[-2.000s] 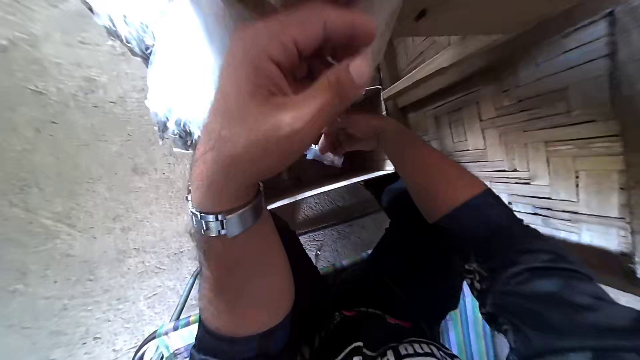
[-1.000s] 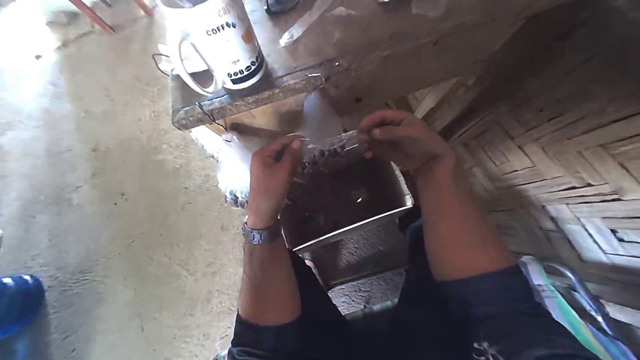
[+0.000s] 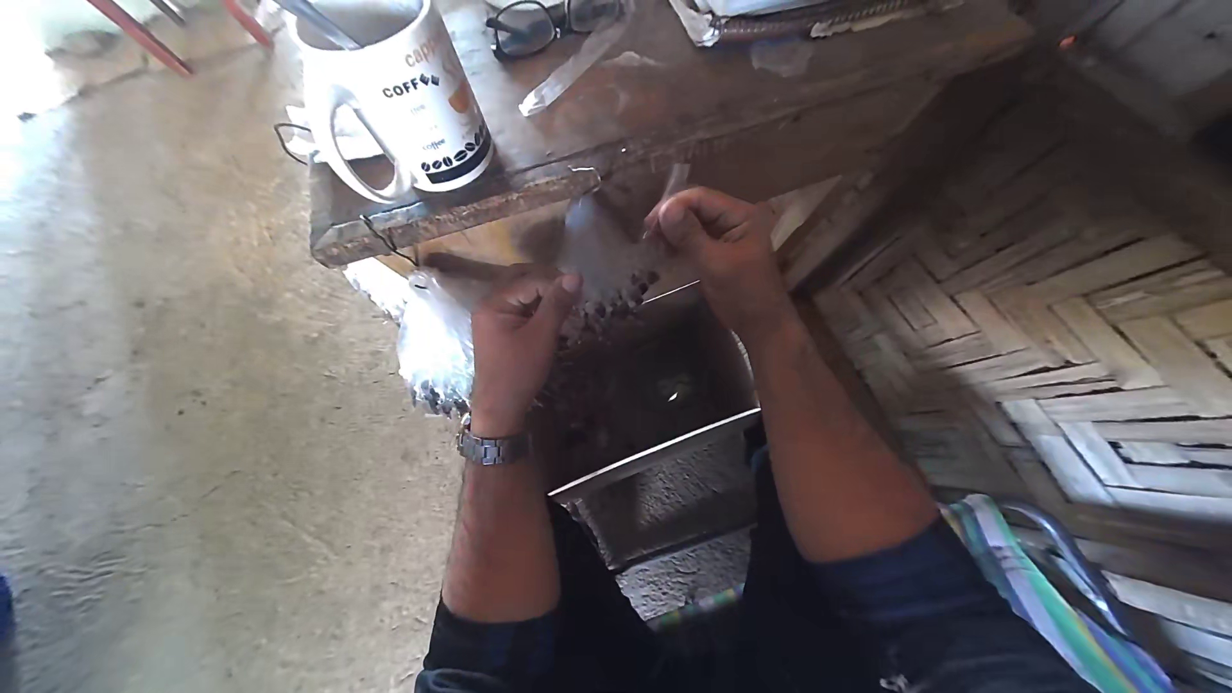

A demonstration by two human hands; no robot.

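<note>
My left hand (image 3: 520,337), with a metal watch on the wrist, is pinched at thumb and fingers below the table edge; whether it grips something thin is unclear. Level with the table's front, my right hand (image 3: 717,245) pinches a small clear plastic strip (image 3: 678,178). Between the hands, a clear plastic bunch (image 3: 606,255) with dark tips hangs from the table edge. Another such bunch (image 3: 433,342) hangs to the left, beside my left wrist. Beneath both hands, a dark open drawer or tray (image 3: 664,385) with a pale rim sits above my lap.
On the wooden table (image 3: 693,106) stand a coffee mug (image 3: 414,106) with a utensil, eyeglasses (image 3: 539,29), a clear plastic strip (image 3: 568,82) and a worn zippered case (image 3: 828,19). A woven bamboo wall (image 3: 1088,356) is at right, beside a striped chair (image 3: 1039,587).
The view has shifted strongly since the first frame. From one second ago, my hands have moved apart from the dark-tipped plastic between them, and the right one now shows a clear strip.
</note>
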